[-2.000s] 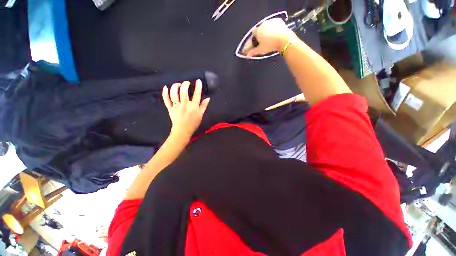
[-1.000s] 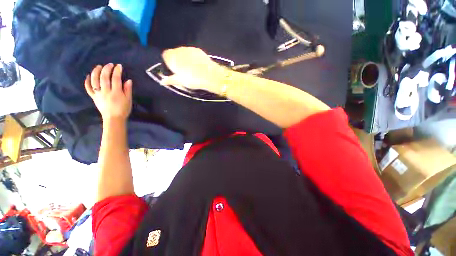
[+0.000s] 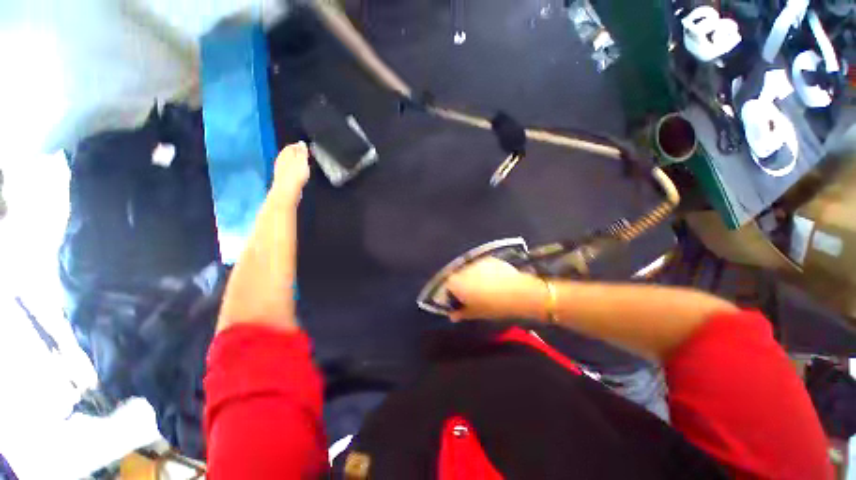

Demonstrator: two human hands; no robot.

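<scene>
My right hand (image 3: 490,289) is closed around the handle of the steam iron (image 3: 472,261), whose silver rim shows on the black table cover near my body. My left hand (image 3: 292,169) is stretched forward beside the blue strip, at the near left edge of a small grey-black pad with a pale rim (image 3: 340,148). It is blurred and its fingers are mostly hidden, so its grip cannot be told. The dark navy garment (image 3: 141,272) lies in a heap at the left, partly behind my left arm.
The blue strip (image 3: 235,131) crosses the table's left part. A tan hose (image 3: 573,142) loops over the black table cover (image 3: 404,211) to the iron. Small snips (image 3: 506,169) lie near it. At right are a round cup (image 3: 676,137), a side stand with white pieces and a cardboard box (image 3: 831,239).
My left hand has left the garment and reached forward to the small pad. My right hand has moved the iron off the garment, to the right and nearer my body. The view has shifted.
</scene>
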